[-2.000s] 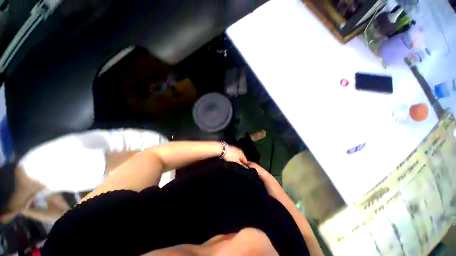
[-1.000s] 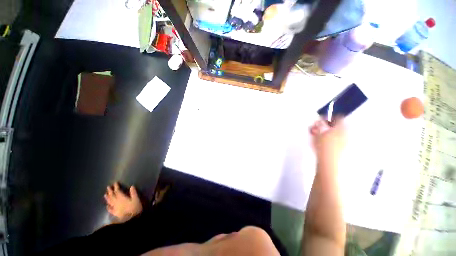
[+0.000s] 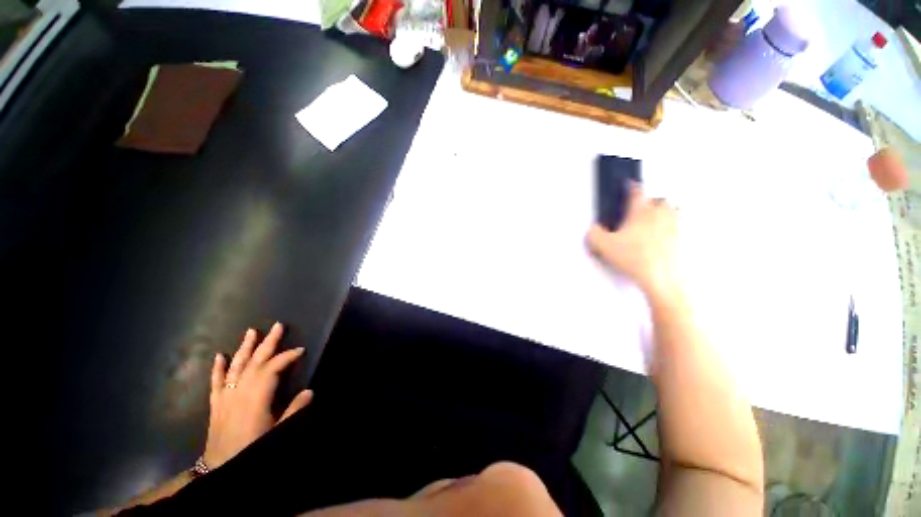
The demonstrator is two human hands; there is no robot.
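The dark smartphone (image 3: pixel 613 189) is over the white desk surface, upright in the picture, with a dark face. My right hand (image 3: pixel 638 237) is at its lower end, thumb and fingers around it; the fingers are slightly blurred. Whether the phone is lifted or touches the desk I cannot tell. The red ring charm does not show. My left hand (image 3: pixel 247 389) lies flat with spread fingers on the black table (image 3: pixel 131 273), holding nothing, with a ring and a bracelet on.
A dark wooden organizer (image 3: pixel 566 101) with a small picture or screen stands behind the phone. A purple bottle (image 3: pixel 752 66), a clear bottle (image 3: pixel 853 67), an orange round thing (image 3: pixel 889 170) and a pen (image 3: pixel 852 328) are to the right. Brown swatches (image 3: pixel 182 106) and white paper (image 3: pixel 341 111) lie left.
The view has turned from the lap to the desk. My right hand has reached the phone, taken hold, and moved it left, towards the organizer. My left hand stays on the black table.
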